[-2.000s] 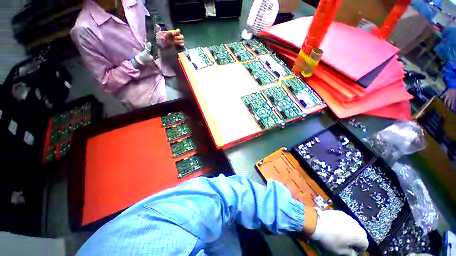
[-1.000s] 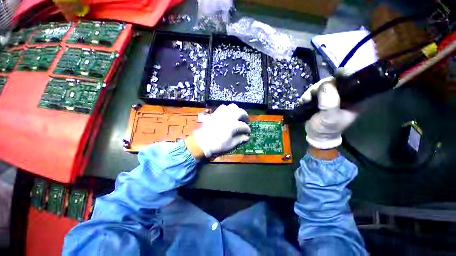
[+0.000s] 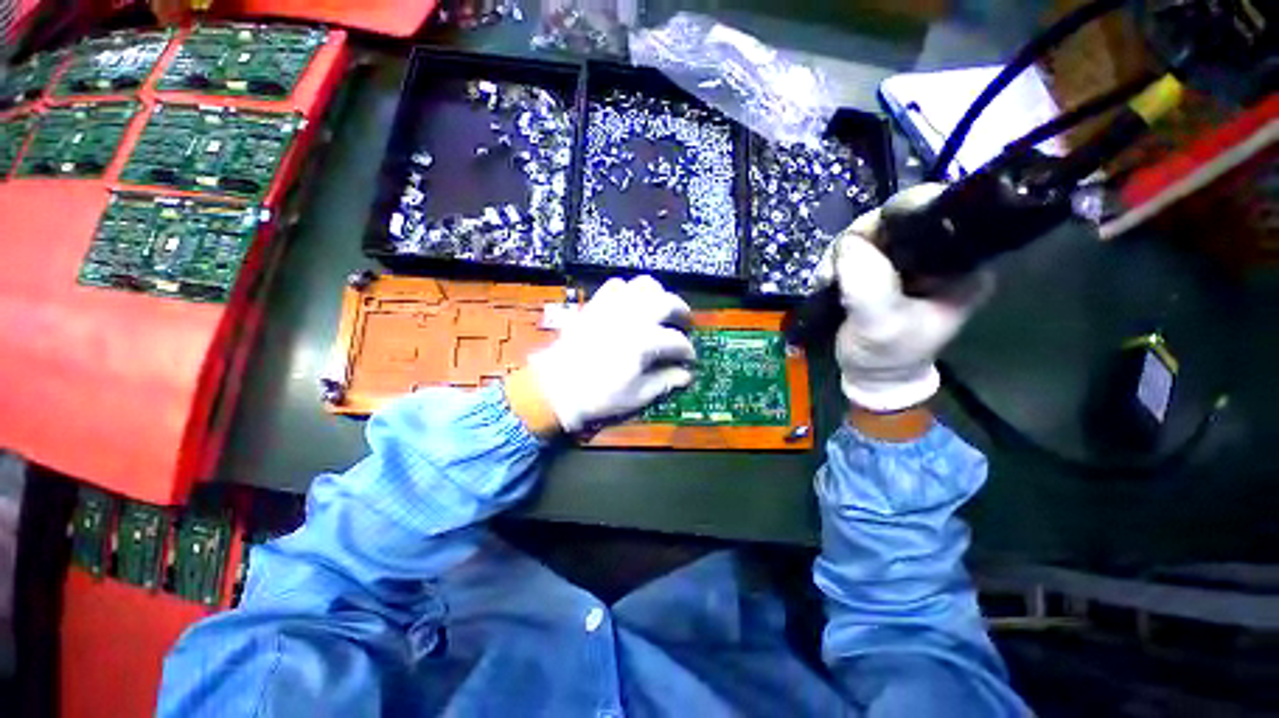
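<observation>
An orange-brown fixture [image 3: 446, 337] lies flat in front of me, with a green circuit board [image 3: 736, 376] in its right half. My left hand [image 3: 617, 356], in a white glove, rests over the board's left end; its fingertips are bent down and what is under them is hidden. My right hand [image 3: 891, 316], gloved, is closed around a black electric screwdriver [image 3: 968, 225]. The tool slants down to the left, its front end near the board's upper right corner. Whether the bit touches is too dark to tell.
A black parts tray [image 3: 572, 168] with silvery metal parts in three sections stands behind the fixture. Clear plastic bags [image 3: 736, 70] lie behind it. A red-orange foam sheet [image 3: 105, 344] with circuit boards is at left. A clipboard with paper [image 3: 982, 112] and a small black box [image 3: 1153, 382] are at right.
The view has swung from the foam sheets to the fixture. Since one second ago, the right hand and screwdriver have shifted slightly left, near the board's corner. The left hand stays on the board.
</observation>
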